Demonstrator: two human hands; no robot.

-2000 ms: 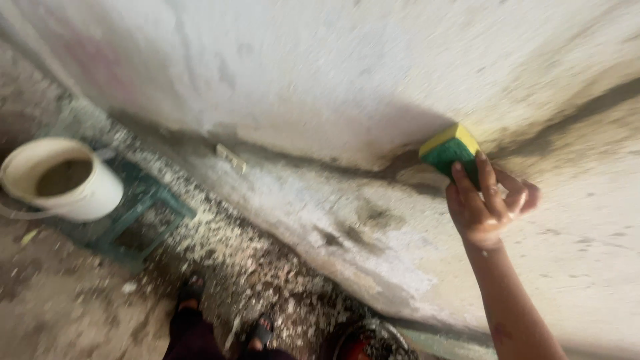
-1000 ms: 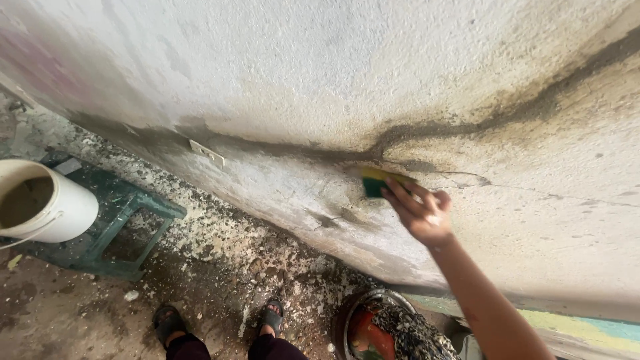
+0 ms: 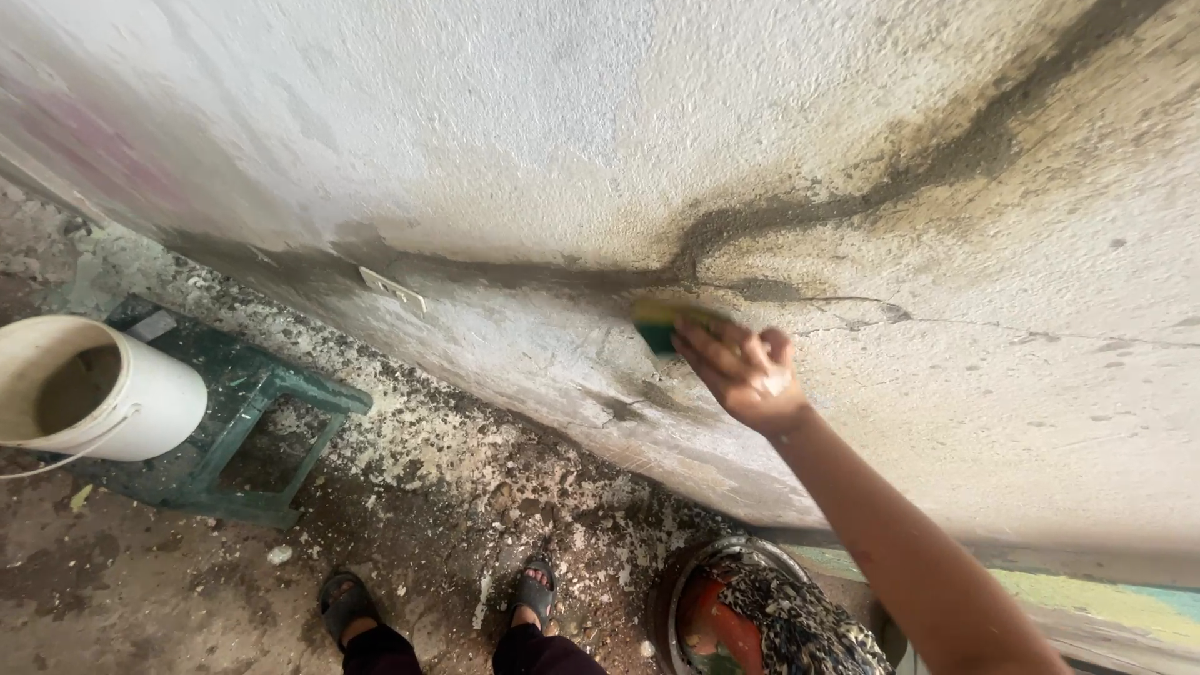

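Observation:
My right hand [image 3: 745, 370] grips a yellow and green scrubbing sponge [image 3: 661, 323], which is slightly blurred. The sponge lies against the rough plaster wall [image 3: 525, 169], just under a dark gray patched strip [image 3: 562, 277] that runs across the wall and climbs to the upper right. A thin crack [image 3: 853, 300] runs to the right of the sponge, above my wrist. My left hand is outside the view.
A white plastic bucket [image 3: 159, 403] with gray contents stands on a green plastic stool [image 3: 211, 483] at the left. A wall socket [image 3: 392, 289] sits in the wall. Paint flakes litter the floor [image 3: 169, 591] around my sandals. A round container [image 3: 670, 600] holds a red object and speckled cloth-like material.
My right hand has moved left along the wall with the sponge since two seconds ago, from beside the dark strip to below it. The view has shifted somewhat.

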